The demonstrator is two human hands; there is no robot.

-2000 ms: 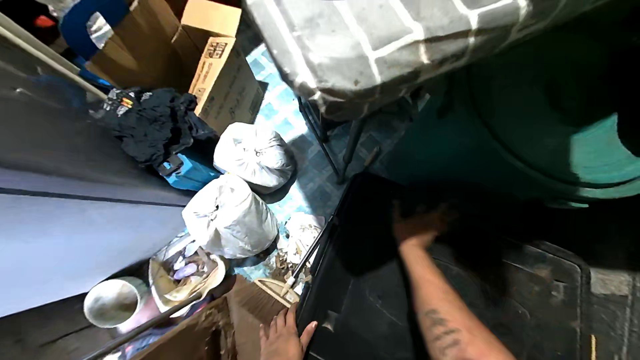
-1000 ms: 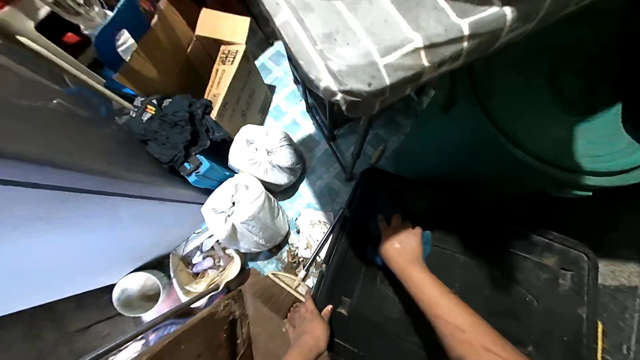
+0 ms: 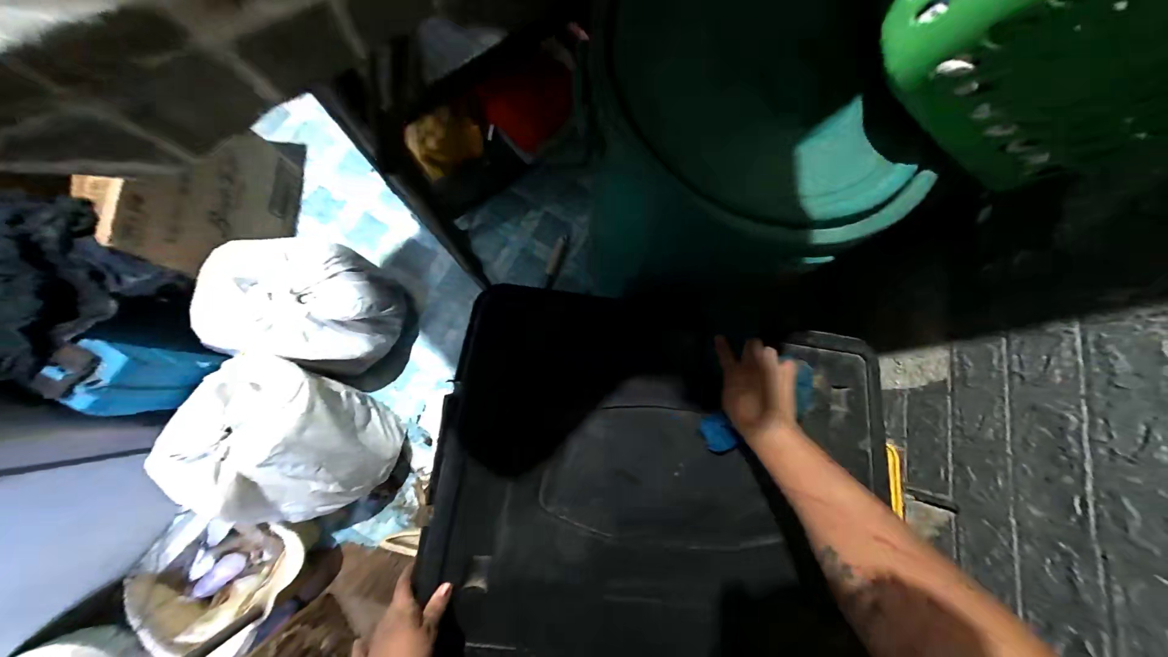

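A large black plastic lid or panel (image 3: 657,511) fills the lower middle, its left part in deep shadow. My right hand (image 3: 757,388) presses a blue cloth (image 3: 719,432) on its far right part; cloth shows on both sides of the hand. At the lower left, my left hand (image 3: 406,620) rests against the left edge of the black panel, thumb and fingers at the rim, mostly cut off by the frame.
Two tied white sacks (image 3: 292,301) stand left, near a cardboard box (image 3: 205,201), a light blue object (image 3: 137,376) and a bin of refuse (image 3: 214,593). A teal drum (image 3: 693,219) stands behind the panel, a green perforated item (image 3: 1031,91) upper right. A patterned cover (image 3: 137,82) overhangs upper left.
My right hand has moved with the blue cloth from the panel's far left part to its right part. My left hand stays at the left edge. The view has shifted right.
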